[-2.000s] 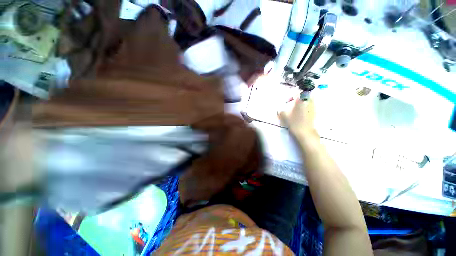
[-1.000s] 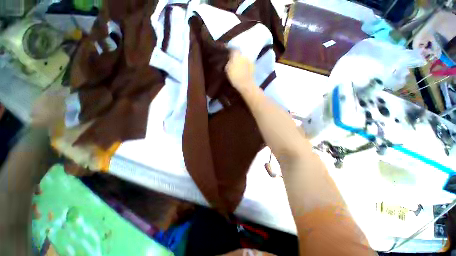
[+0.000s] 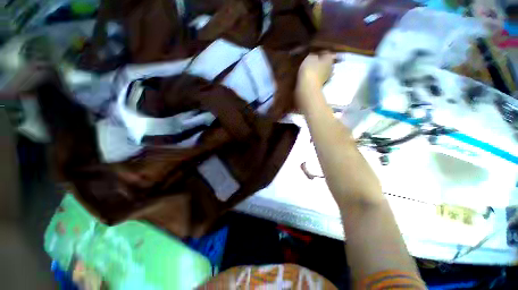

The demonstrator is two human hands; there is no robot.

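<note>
A bunched brown fabric panel (image 3: 227, 136) with white, dark-striped parts (image 3: 250, 76) lies across the left and middle of the white table and hangs over its front edge. A small pale piece (image 3: 218, 178) lies against the brown near the front. My right hand (image 3: 314, 71) is at the cloth's upper right edge, its fingers bent; whether it grips the cloth is unclear. My left arm is a dark blur at the left edge; its hand cannot be made out against the blurred cloth.
The sewing machine with its blue stripe (image 3: 477, 146) lies tilted back at the right. A clear plastic bag (image 3: 437, 34) is behind it. A dark red-brown flat item (image 3: 352, 28) is at the back. A green board (image 3: 153, 255) is at lower left, below the table edge.
The brown and striped cloth has been spread and shifted, its left part now raised and hanging over the front edge. My right hand has moved right and slightly up.
</note>
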